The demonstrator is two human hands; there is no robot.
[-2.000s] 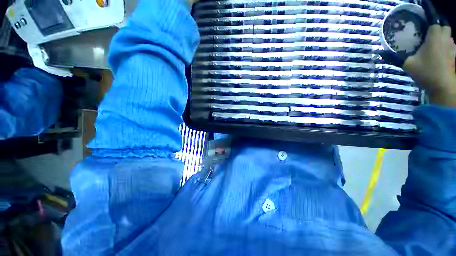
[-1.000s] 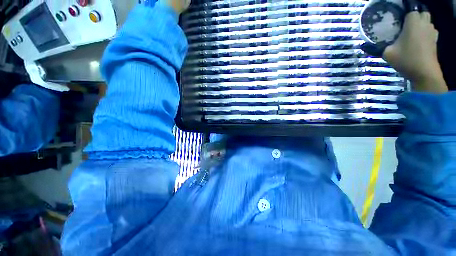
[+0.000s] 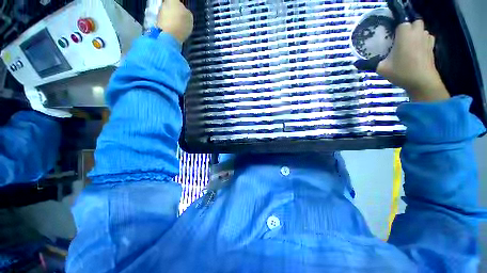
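My right hand (image 3: 408, 58) grips a round white cup (image 3: 374, 36) over the right part of the large black tray (image 3: 299, 145). Dark grains lie around a pale patch in the cup. Black covers show on the fingers. Shiny slim strips (image 3: 277, 80) fill the tray in close parallel rows. My left hand (image 3: 176, 20) is at the tray's upper left edge, at the top of the picture; its fingers are partly hidden, and I cannot tell whether it holds anything. A blue band is on its wrist.
A white machine control box (image 3: 67, 42) with a screen, a red button and coloured buttons stands at upper left. Another blue sleeve (image 3: 26, 146) shows at far left. More strips (image 3: 193, 173) lie lower down. A yellow floor line (image 3: 396, 186) runs at lower right.
The cup and my right hand have moved left over the strips. My left hand has come further into view. The view has shifted, showing more of the tray's right rim and the control box.
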